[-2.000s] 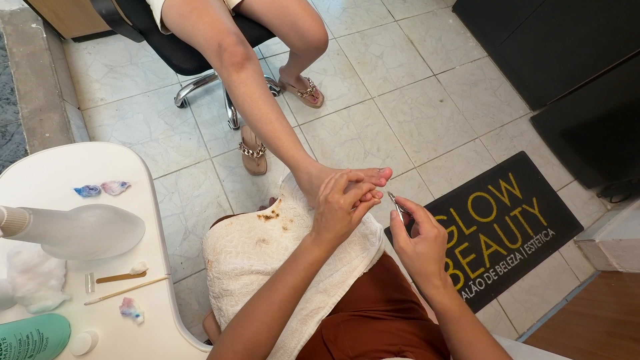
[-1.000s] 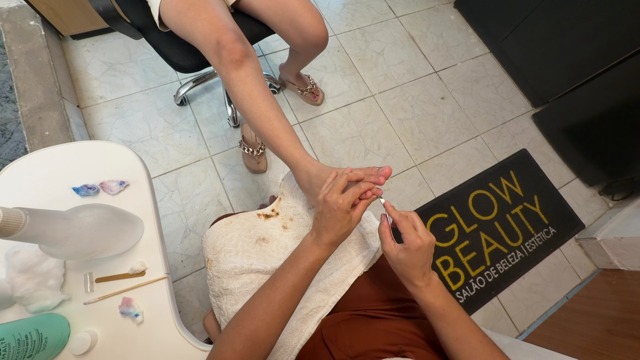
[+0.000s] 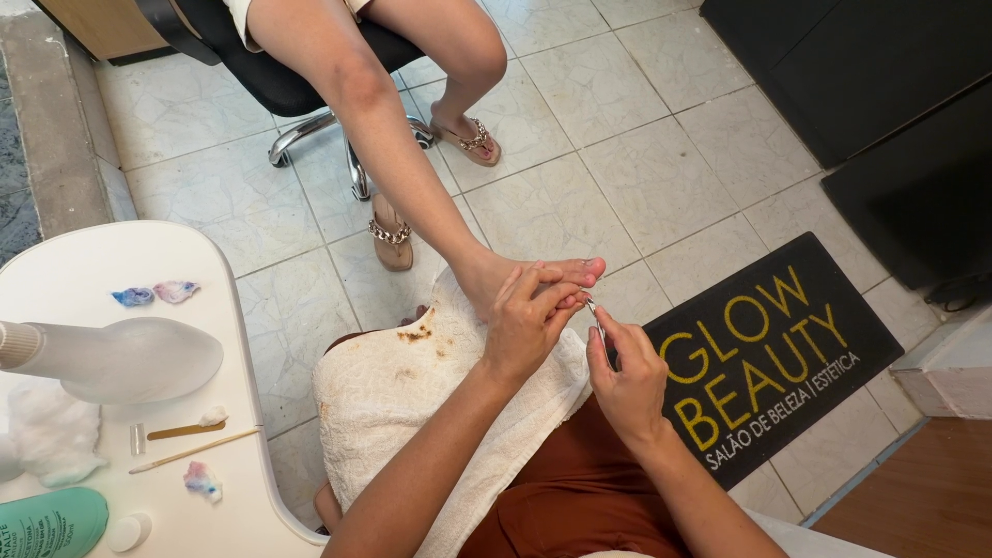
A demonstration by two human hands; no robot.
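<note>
A person's bare foot (image 3: 484,277) rests on a stained white towel (image 3: 387,380) laid over my lap. My left hand (image 3: 527,310) wraps around the front of this foot, its fingers holding the smaller toes. In my right hand (image 3: 629,372) is a metal cuticle nipper (image 3: 593,308), its tip at a small toe beside my left fingertips. Whether its jaws touch the skin is too small to tell. The big toe (image 3: 593,267) shows above my left fingers.
At left a white table (image 3: 232,310) carries a frosted bottle (image 3: 139,360), cotton (image 3: 54,434), a wooden stick (image 3: 194,449), stained cotton bits (image 3: 177,291) and a green bottle (image 3: 54,523). Beyond are an office chair (image 3: 279,85), a sandal (image 3: 393,236) and a dark mat (image 3: 775,356) bearing writing.
My right hand has turned and shifted around the toes with the nipper still in it. My left hand keeps about the same hold on the foot.
</note>
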